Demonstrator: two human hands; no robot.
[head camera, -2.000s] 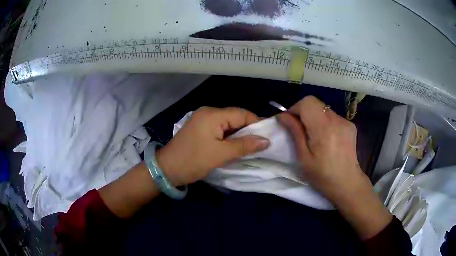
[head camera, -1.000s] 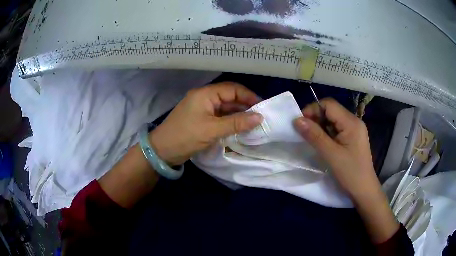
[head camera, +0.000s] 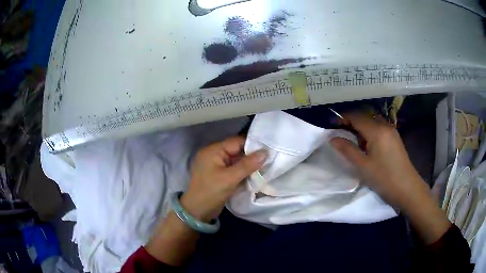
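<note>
A white garment piece (head camera: 314, 170) lies over the dark-clothed lap below the table edge, its stitched, banded end raised. My left hand (head camera: 226, 168) pinches that end between thumb and fingers at its left side. My right hand (head camera: 378, 152) is at the cloth's right side, slightly blurred. The thin pale tip of a pointed hand tool (head camera: 336, 113) sticks out from its fingers; the rest is hidden. Whether the right thumb also grips the cloth is hard to tell.
The white table (head camera: 160, 64) has dark stains and a tape measure (head camera: 224, 98) with a yellow-green patch along its front edge. A white work pile (head camera: 133, 186) hangs at left. A grey parts bin (head camera: 444, 133) at right stands by white pieces and a tan bundle.
The view has turned and shifted, tilting the table edge. The garment's corner, flat and upright a second ago, is now opened into a curved fold. My right hand has moved off that corner.
</note>
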